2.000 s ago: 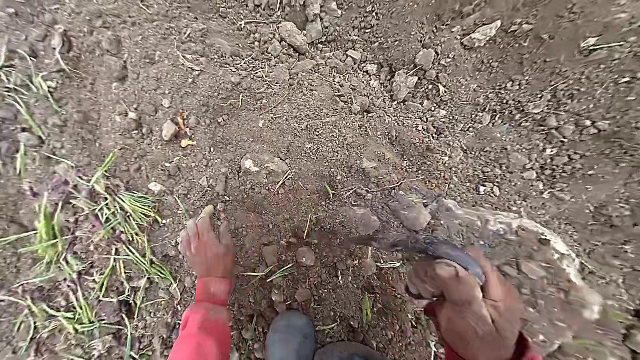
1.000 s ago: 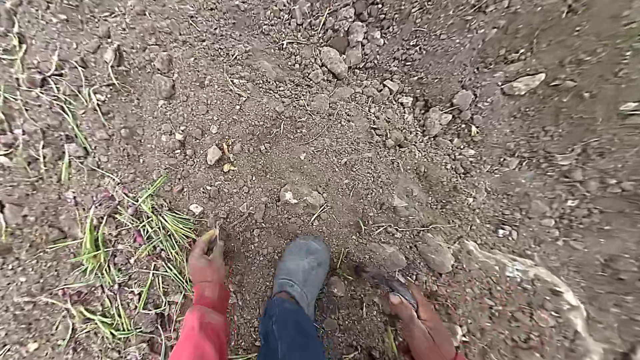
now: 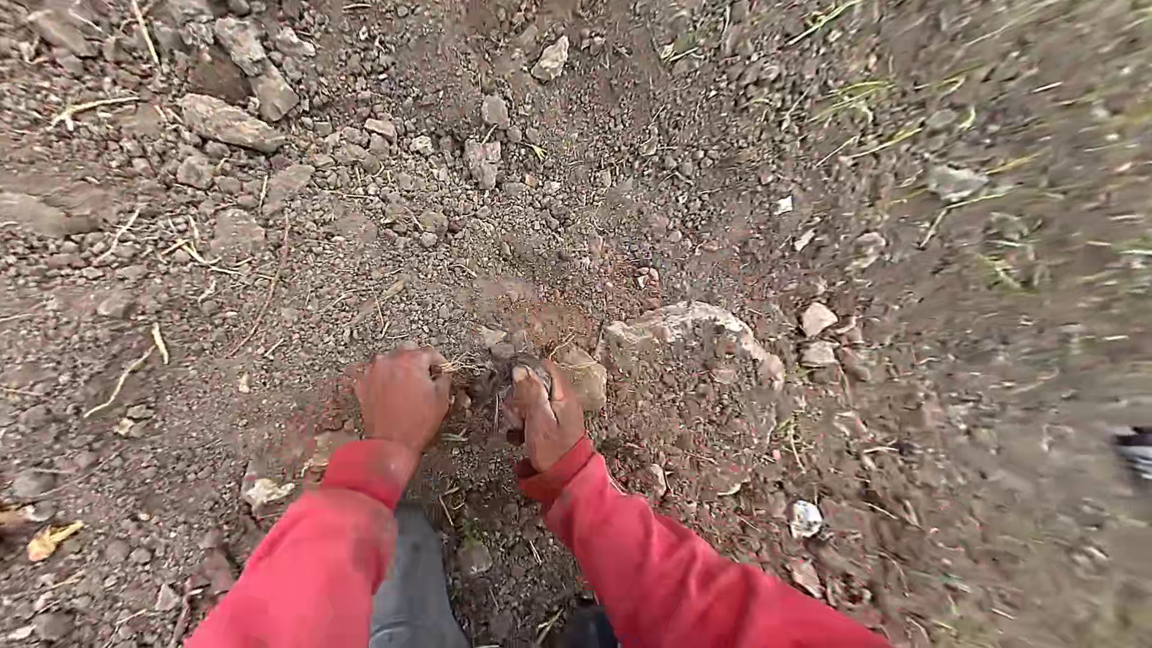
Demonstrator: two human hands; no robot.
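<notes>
My left hand [image 3: 405,396] is curled near the centre of the view, its fingers closed around a tuft of thin, pale roots or dry stems [image 3: 461,364]. Just to its right, my right hand [image 3: 546,409] grips a dark tool, mostly hidden by the fingers and blurred; its exact kind cannot be told. Both hands are low over the stony soil [image 3: 360,297], a small gap between them. A tan stone [image 3: 585,378] lies right beside my right hand.
A large, partly buried rock [image 3: 688,324] lies right of my hands. Several stones [image 3: 229,122] are at the upper left. A grey shoe [image 3: 414,585] stands below my left arm. Sparse grass [image 3: 855,94] grows at the upper right, and a white scrap [image 3: 805,519] lies at the lower right.
The view has shifted to the right, so the green-leaved plants at left are out of frame. My hands, wide apart before, have come close together, and my left hand has closed on the tuft.
</notes>
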